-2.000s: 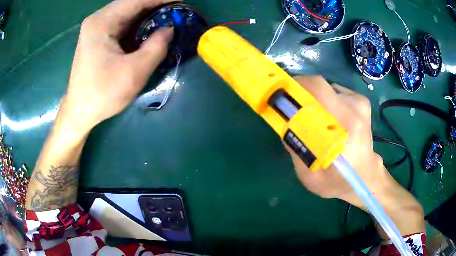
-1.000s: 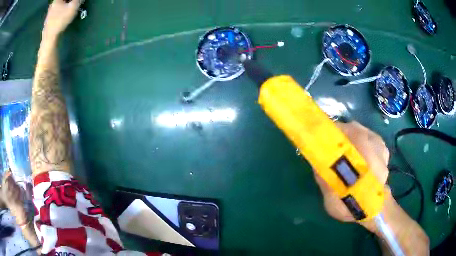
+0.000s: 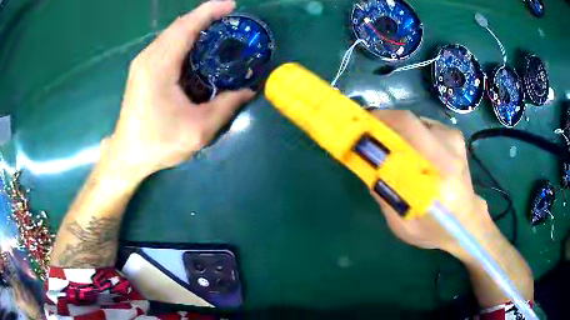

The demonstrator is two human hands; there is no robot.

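My left hand (image 3: 165, 103) holds a round circuit board assembly (image 3: 232, 53) by its rim, fingers at the far left edge and thumb at the near edge. The disc's blue face with a black centre is turned up. My right hand (image 3: 431, 169) is shut on the yellow hot glue gun (image 3: 350, 134), which points up and left towards the disc. The gun's front end is close to the disc's right side; its nozzle tip cannot be made out. A translucent glue stick (image 3: 478, 250) runs out of the gun's rear.
Several other discs lie at the right, one (image 3: 387, 28) at the top with red and white leads. A black cord (image 3: 509, 134) curls beside my right hand. A smartphone (image 3: 181, 275) lies near the front edge. A pile of small red and gold parts (image 3: 28, 225) is at left.
My left hand has come back from the far upper left and now grips a disc. The disc with the spread red lead is no longer seen lying on the mat. The gun has shifted up and left.
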